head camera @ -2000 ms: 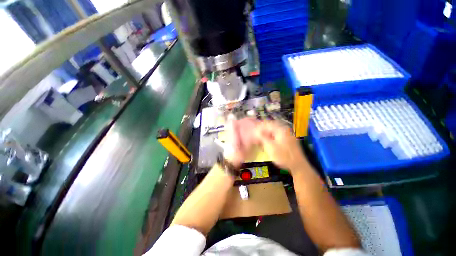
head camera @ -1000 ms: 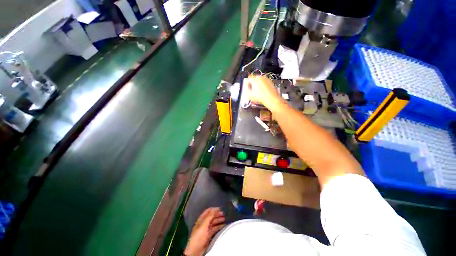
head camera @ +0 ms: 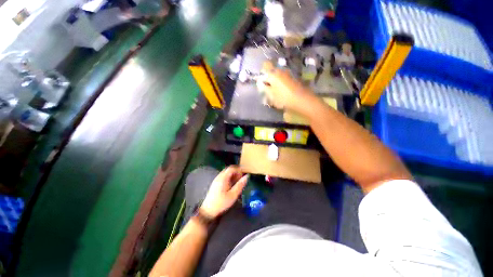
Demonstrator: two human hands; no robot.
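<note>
My right hand (head camera: 284, 89) is over the left part of the grey machine bed (head camera: 251, 105), blurred, with fingers bent near a thin light-coloured item; whether it holds anything cannot be told. My left hand (head camera: 224, 190) is low by my left thigh, near the left edge of the cardboard sheet (head camera: 297, 164), fingers apart and with nothing seen in it. A white plastic housing (head camera: 273, 152) lies on the cardboard, below the red emergency stop (head camera: 280, 136). Grey fixture blocks (head camera: 311, 67) stand on the bed below the horn (head camera: 297, 19).
Yellow-black posts stand left (head camera: 206, 81) and right (head camera: 387, 70) of the bed. A green button (head camera: 238, 131) is on the front panel. Blue trays (head camera: 411, 127) with rows of white parts are at right. A green conveyor (head camera: 157, 108) runs along the left. A yellow pad (head camera: 294, 116) lies under my right forearm.
The view has shifted, so the bed appears higher and further left. My left hand has risen from my lap towards the cardboard. My right hand remains over the left part of the bed.
</note>
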